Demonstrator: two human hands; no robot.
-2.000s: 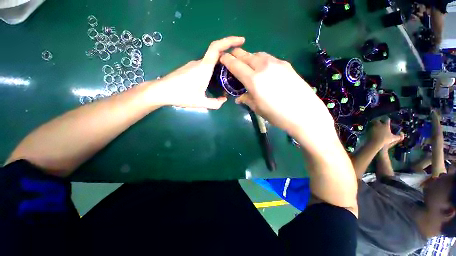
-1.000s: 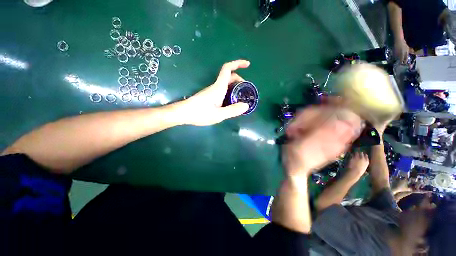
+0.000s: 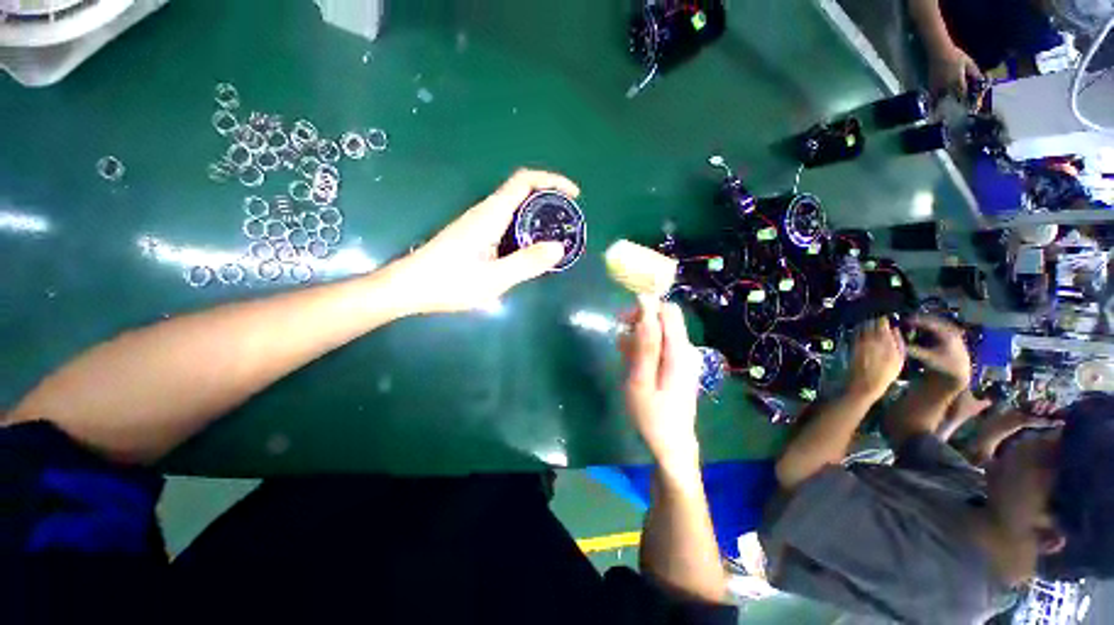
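Observation:
A black cylindrical motor housing point(image 3: 550, 230) stands on the green bench mat with its round end face up. My left hand point(image 3: 483, 250) is closed around its left side, fingers behind and thumb at the front rim. My right hand point(image 3: 661, 372) grips the mallet by its handle. The pale yellowish mallet head point(image 3: 641, 267) is just right of the housing and apart from it. The details inside the housing's face are too small to tell.
Thin silver ring washers point(image 3: 283, 226) lie scattered left of my hands. A dark heap of motors point(image 3: 764, 275) with red wires lies at right. A white round fixture point(image 3: 61, 27) is at upper left. A co-worker's hands point(image 3: 876, 357) are beyond the heap. A conveyor belt edge point(image 3: 898, 76) runs at upper right.
My right hand let go of the housing, swung up blurred with the mallet, and is now lower, with the mallet head near the housing. My left hand still holds the housing.

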